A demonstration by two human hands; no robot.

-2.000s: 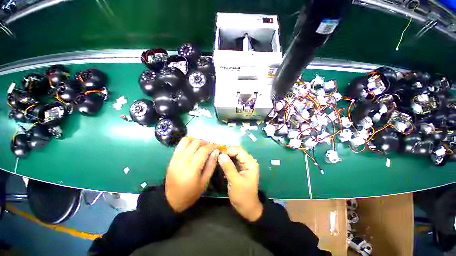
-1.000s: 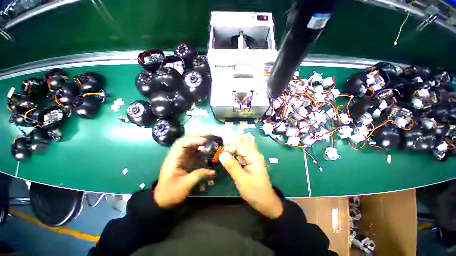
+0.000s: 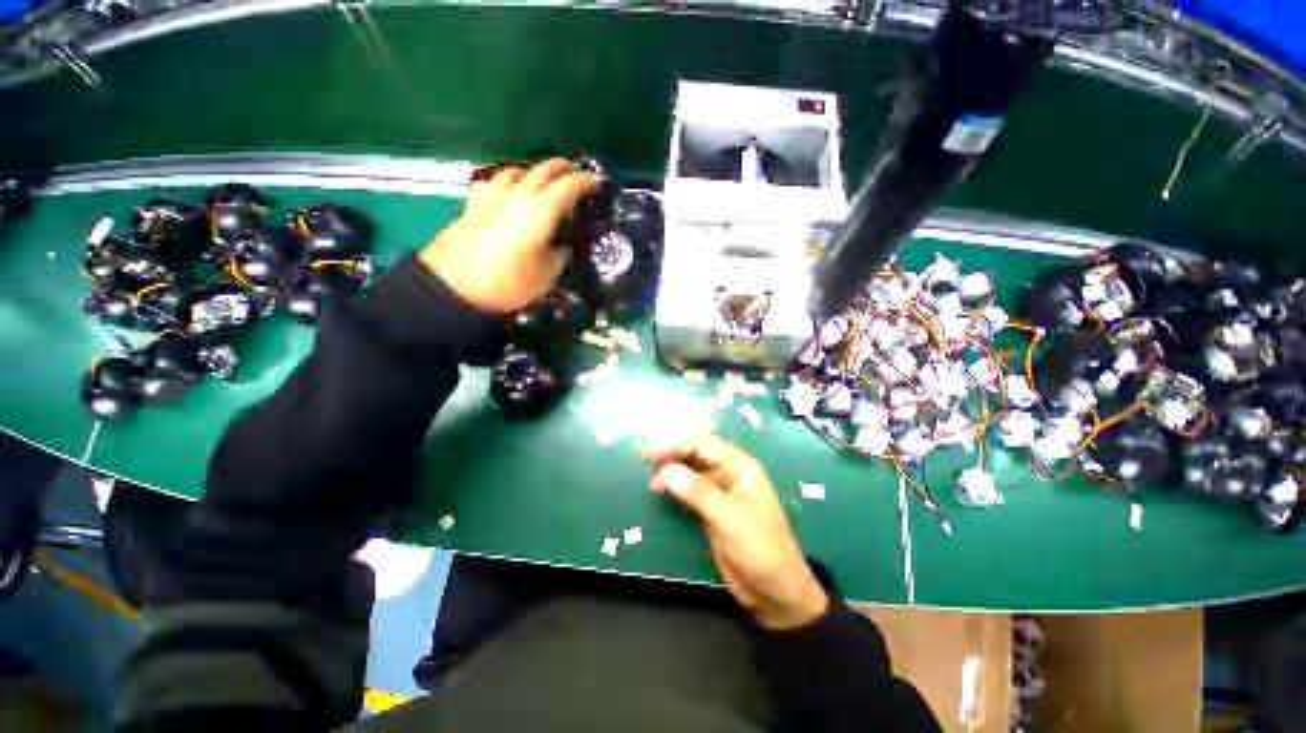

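Observation:
My left hand [image 3: 504, 241] reaches over the middle cluster of black ball housings [image 3: 620, 255], with its fingertips at a dark ball at the back. The hand hides part of the cluster, and whether it grips a ball cannot be told. One ball [image 3: 524, 384] lies at the cluster's front. My right hand [image 3: 738, 527] is above the bench near its front edge, fingers loosely curled and thumb slightly apart, with nothing visible held. Small pale scraps [image 3: 612, 340] lie between the cluster and the screw feeder [image 3: 738, 272].
The black electric screwdriver [image 3: 902, 179] hangs beside the feeder. Small wired modules [image 3: 917, 358] are heaped to its right, then more black balls [image 3: 1142, 455]. Another ball group [image 3: 172, 358] lies at far left. A cardboard box [image 3: 1124, 659] stands below the bench's front edge.
The ball with the orange tab is no longer between my hands. My left hand has moved up and left to the cluster; my right hand stays low. More small scraps show by the front edge. The view has shifted.

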